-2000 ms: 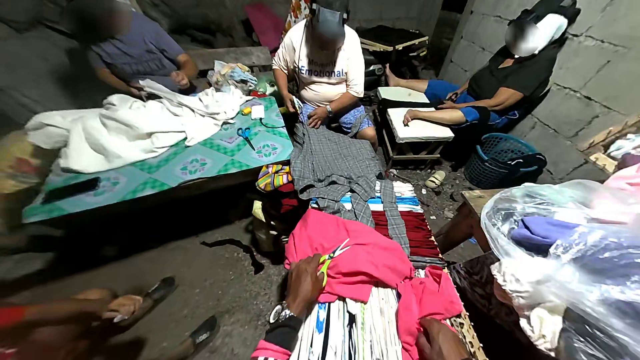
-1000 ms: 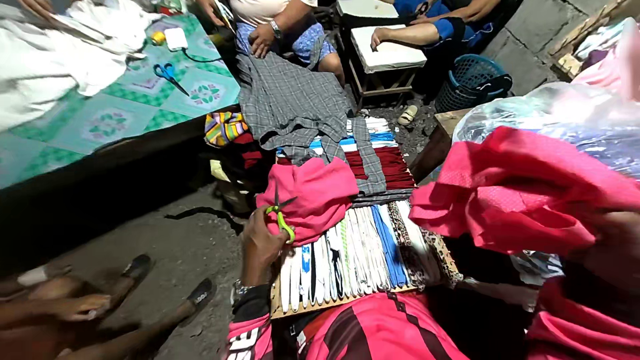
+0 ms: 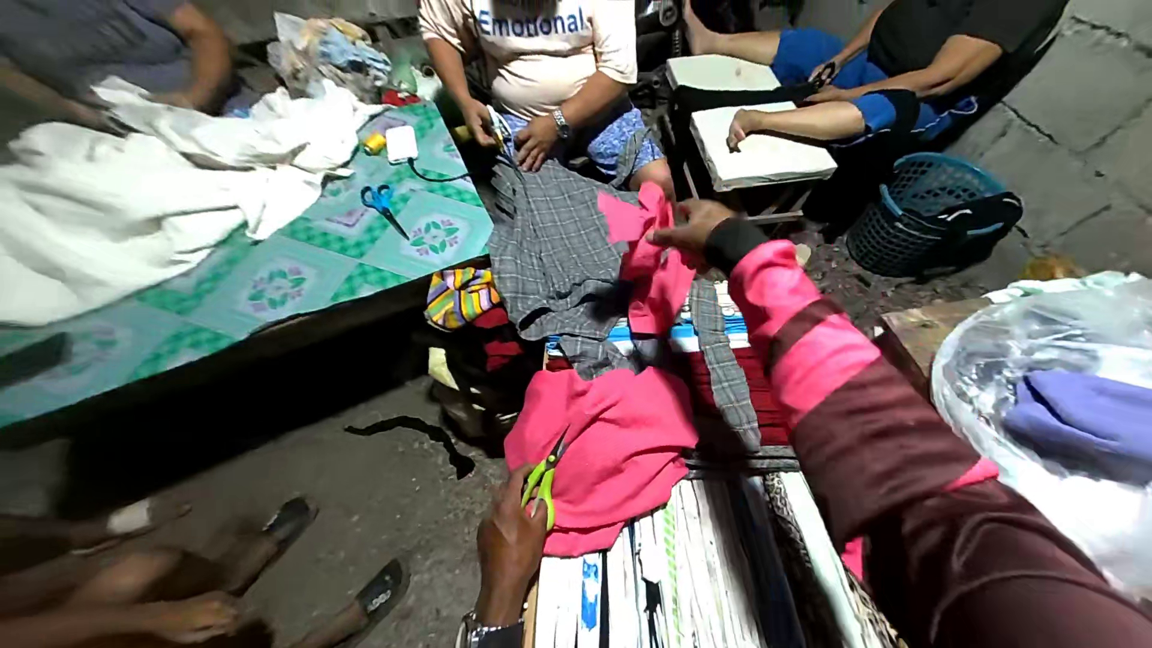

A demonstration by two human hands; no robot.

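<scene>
Near the bottom centre, my left hand (image 3: 513, 549) holds green-handled scissors (image 3: 544, 481), their blades resting over a pink cloth (image 3: 603, 441). That cloth lies on rows of folded fabric strips (image 3: 666, 567), mostly white at the near end and dark red farther off. My right hand (image 3: 693, 227) reaches forward, gripping a smaller pink cloth piece (image 3: 655, 279) that hangs over the strips. Beside it is a grey plaid cloth (image 3: 558, 243), which a person opposite holds while also holding scissors (image 3: 500, 133).
A table with a green patterned cover (image 3: 279, 288) at left bears white cloth (image 3: 162, 198) and blue-handled scissors (image 3: 382, 207). Two more people sit at the far left and right. A plastic basket (image 3: 931, 211) and a clear bag of cloth (image 3: 1035, 405) are at right. Someone's feet show at lower left.
My right hand has moved from the right side to the far end of the strips, carrying pink cloth. My left hand still holds the scissors at the other pink cloth.
</scene>
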